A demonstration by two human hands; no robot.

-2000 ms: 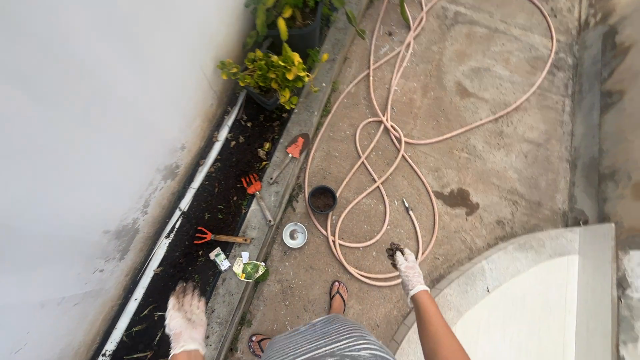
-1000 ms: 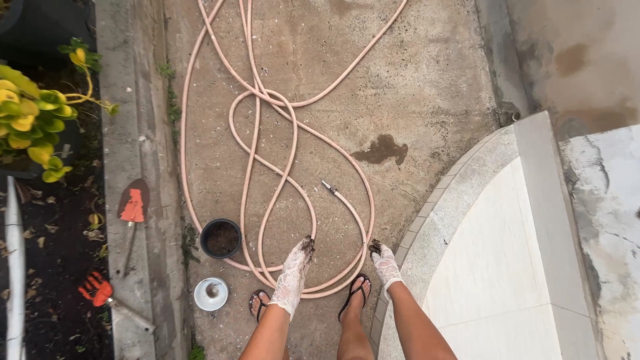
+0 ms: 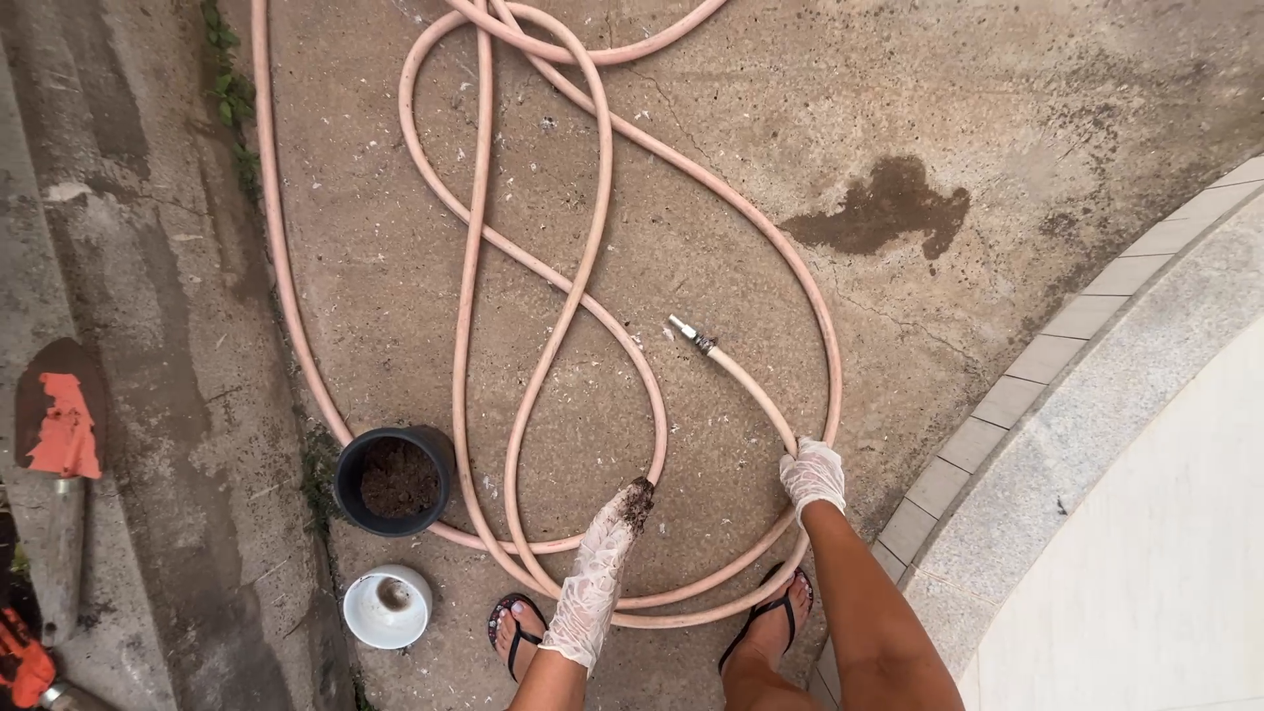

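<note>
A pink garden hose [image 3: 600, 197] lies in loose loops on the concrete. My right hand [image 3: 814, 476], in a whitish glove, is closed around the hose a short way behind its metal nozzle [image 3: 683, 327], which points up and to the left. My left hand [image 3: 604, 563], gloved and with dark soil on its fingertips, is over the lower loops; whether its fingers grip anything cannot be seen. Left of it stand a black pot [image 3: 395, 482] with brown soil and a white bowl [image 3: 387, 606] with a little soil inside.
On the concrete ledge at the left lie an orange-marked trowel [image 3: 64, 425] and an orange hand fork [image 3: 25, 657]. A curved tiled step edge [image 3: 1007, 400] runs along the right. My sandalled feet stand among the lower hose loops. A wet patch [image 3: 889, 209] darkens the concrete.
My right hand, which was near the hose a second ago, has taken hold of it. My left hand has moved from over the soil bed to the hose loops. The view has swung right.
</note>
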